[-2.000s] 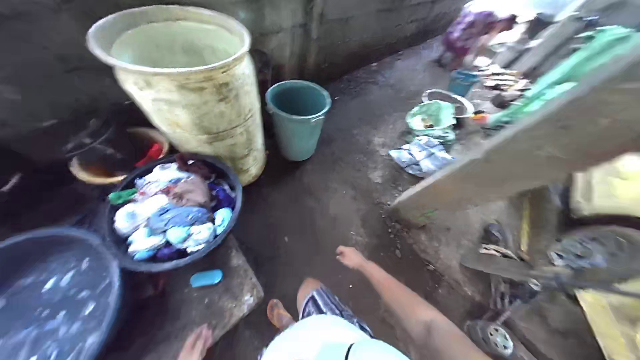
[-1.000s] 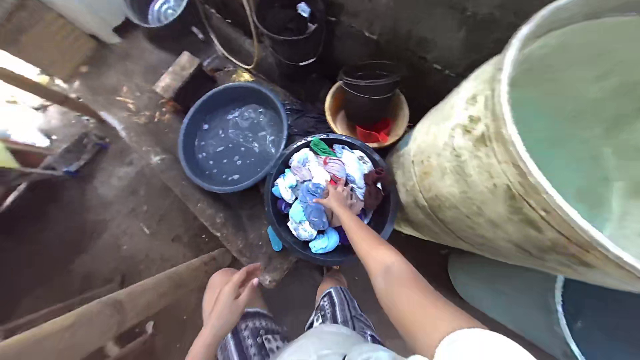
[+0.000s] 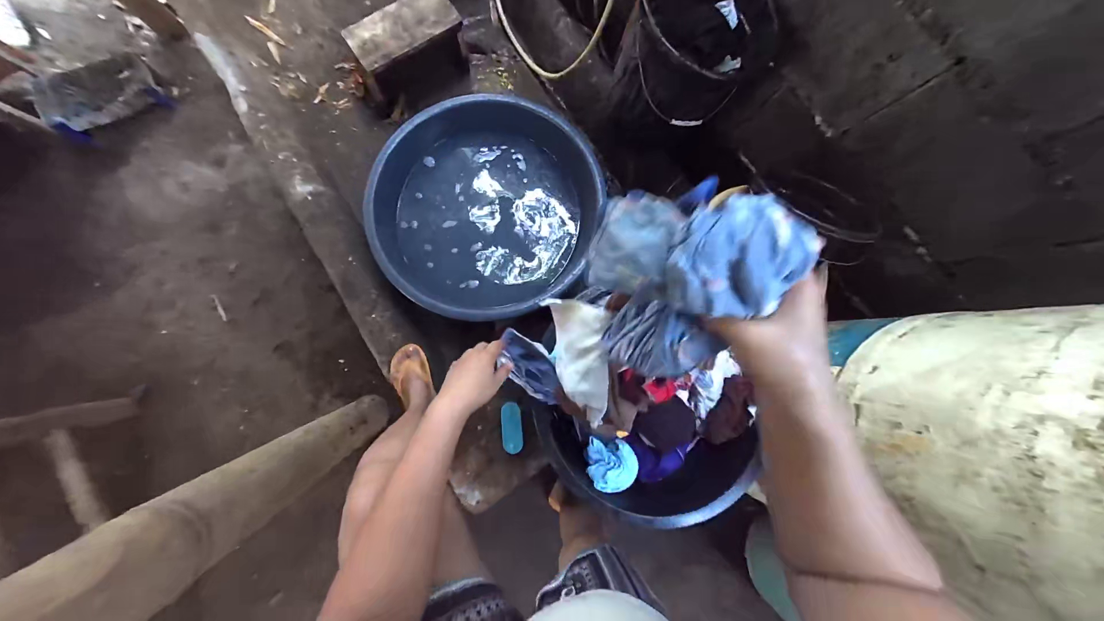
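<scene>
My right hand point(image 3: 772, 332) grips a bunch of wadded blue clothes point(image 3: 733, 254), lifted above the far side of a dark plastic basin point(image 3: 681, 517). More garments sit in that basin, among them a light blue knotted cloth point(image 3: 611, 465) and dark, red and purple pieces. At its left rim my left hand point(image 3: 476, 375) has its fingers closed on a dark blue cloth point(image 3: 530, 366), beside a hanging white cloth point(image 3: 582, 354). Just beyond stands a blue-grey basin point(image 3: 379, 250) of water with suds.
A teal oblong item point(image 3: 511, 428) lies on the slab left of the clothes basin. A large stained whitish drum point(image 3: 983, 431) is at the right. A wooden pole point(image 3: 198, 509) crosses the lower left. A block point(image 3: 401, 34) and a black bucket point(image 3: 690, 52) stand farther back.
My right hand was on the clothes in the basin one second ago; now it holds a bunch of them up. My left hand has moved from near my knee to the cloth at the rim.
</scene>
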